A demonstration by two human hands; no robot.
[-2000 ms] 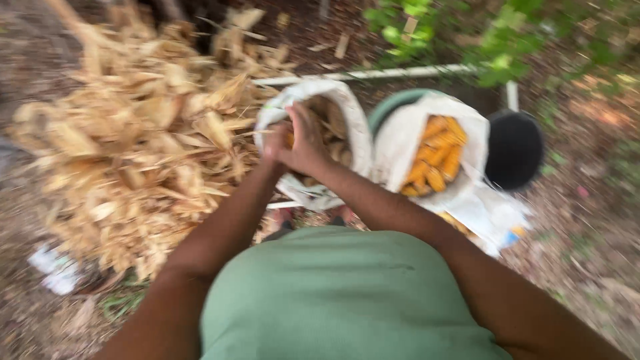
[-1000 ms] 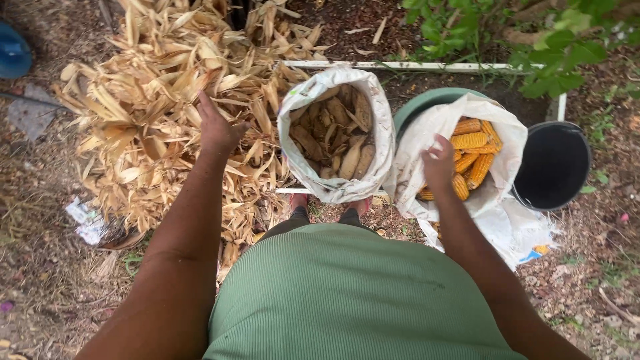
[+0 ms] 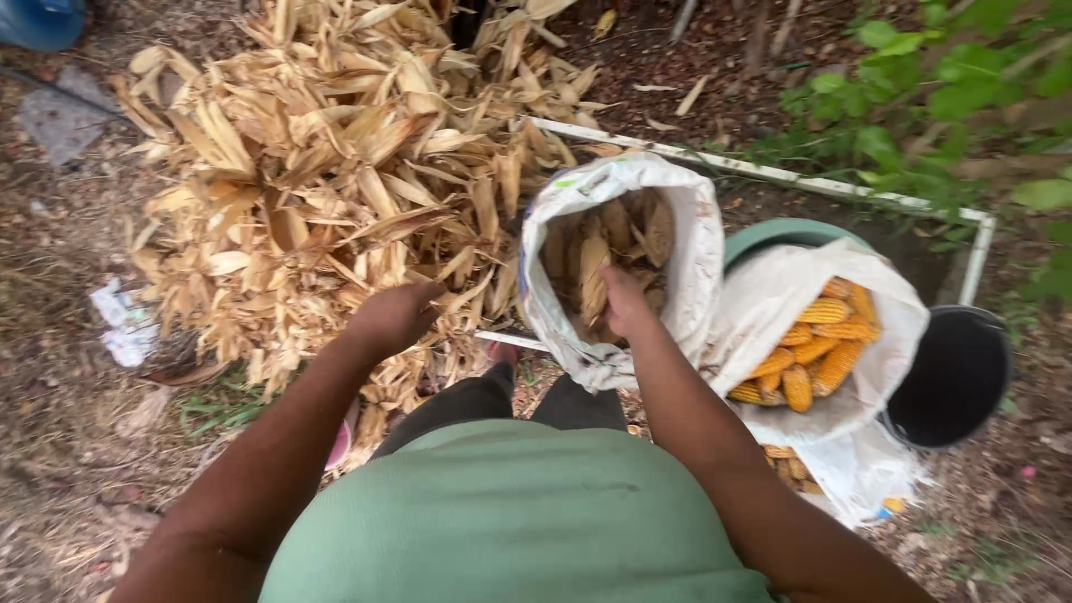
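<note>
My right hand (image 3: pixel 624 303) reaches into an open white woven sack (image 3: pixel 702 243), its fingers on an unhusked ear of corn (image 3: pixel 593 272); whether they close around it is unclear. More dry ears in brown husks lie in that sack. My left hand (image 3: pixel 396 316) is over the lower right part of a large heap of dry corn husks (image 3: pixel 335 167), fingers curled and partly hidden, so I cannot tell if it holds anything. To the right, a second white sack (image 3: pixel 900 314) holds husked yellow corn cobs (image 3: pixel 837 364).
A green tub (image 3: pixel 783 232) is behind the second sack, with a black bucket (image 3: pixel 946 377) at its right. A white frame bar (image 3: pixel 754 167) runs behind the sacks. More cobs (image 3: pixel 787 467) lie below the second sack. Leafy branches (image 3: pixel 921 92) hang at upper right; a blue container (image 3: pixel 42 21) stands upper left.
My right hand has moved from the sack of yellow cobs into the sack of unhusked ears. My left hand has come down from higher on the husk heap.
</note>
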